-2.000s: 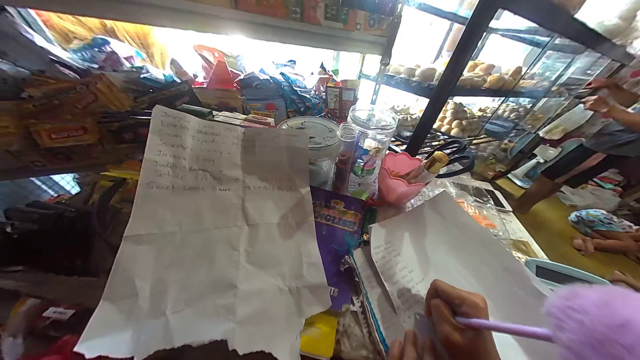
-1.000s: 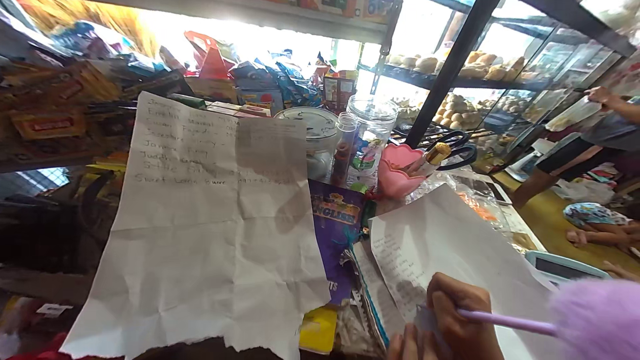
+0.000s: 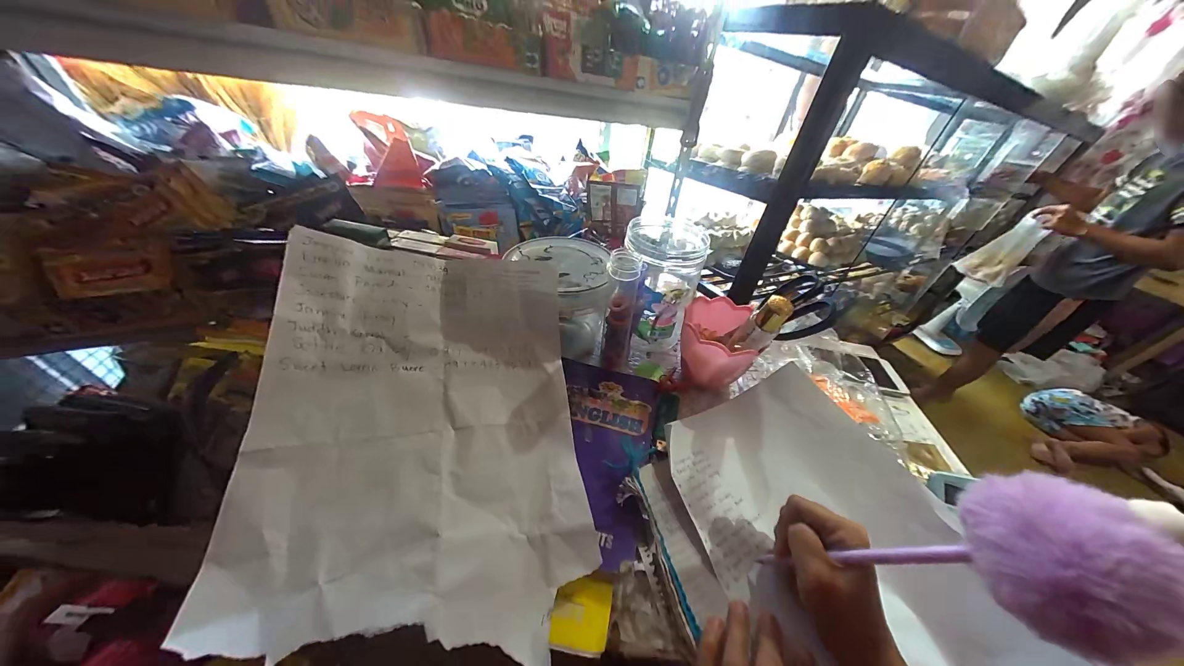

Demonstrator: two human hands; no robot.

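My right hand grips a purple pen with a fluffy pompom end, its tip on a white sheet of paper that bears small handwriting. Beside it, at the bottom edge, the fingers of my left hand rest on the same sheet; the rest of that hand is out of view. The sheet lies over a notebook. To the left stands a larger creased sheet with a torn lower edge and handwritten lines near its top. A purple booklet shows between the two.
Behind the sheets are a lidded plastic tub, a clear jar, a pink flower-shaped cup and scissors. Packaged goods crowd the left shelves. A glass case holds bread and eggs. At right, a person holds a plastic bag; another person's legs show below.
At the right, the standing person with the plastic bag shows more fully. My right hand stays on the sheet with the pen.
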